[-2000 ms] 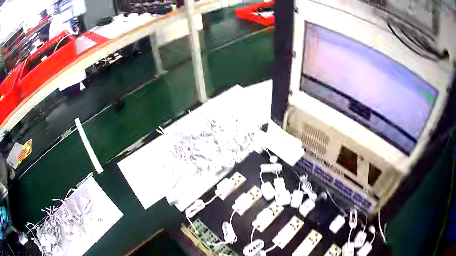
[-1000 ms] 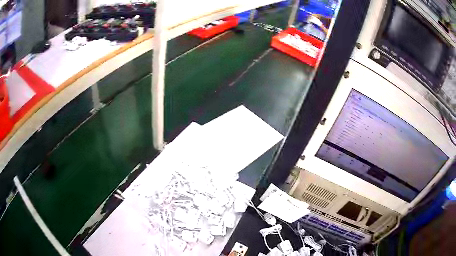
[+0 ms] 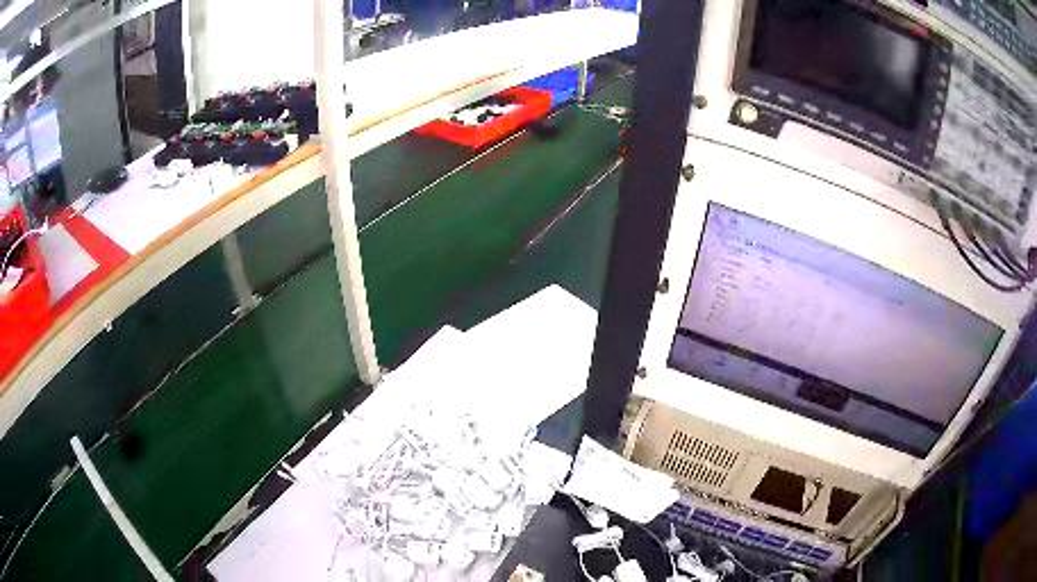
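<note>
Neither of my hands can be made out as mine. A tangled heap of white power adapters with cords [image 3: 438,495] lies on white paper sheets [image 3: 267,534] at the lower middle. A few more adapters [image 3: 625,568] with cords lie on the black bench at the bottom edge, cut off by the frame. Part of a cream test socket [image 3: 525,574] shows at the bottom edge. The beige automatic tester [image 3: 711,460] stands at the right, with a lit monitor [image 3: 836,330] above it. A paper note [image 3: 620,483] lies at its foot.
A dark green conveyor belt [image 3: 455,227] runs behind the heap, with a white divider bar [image 3: 119,512] at lower left. A pale post [image 3: 341,216] and a black rack post [image 3: 643,216] stand upright. Red bins [image 3: 489,119] are beyond. A blurred blue and brown shape is at the right edge.
Since two seconds ago the view has turned up, so most sockets have left the frame. Since one second ago the rack has shifted left in view and the far right red bin is hidden.
</note>
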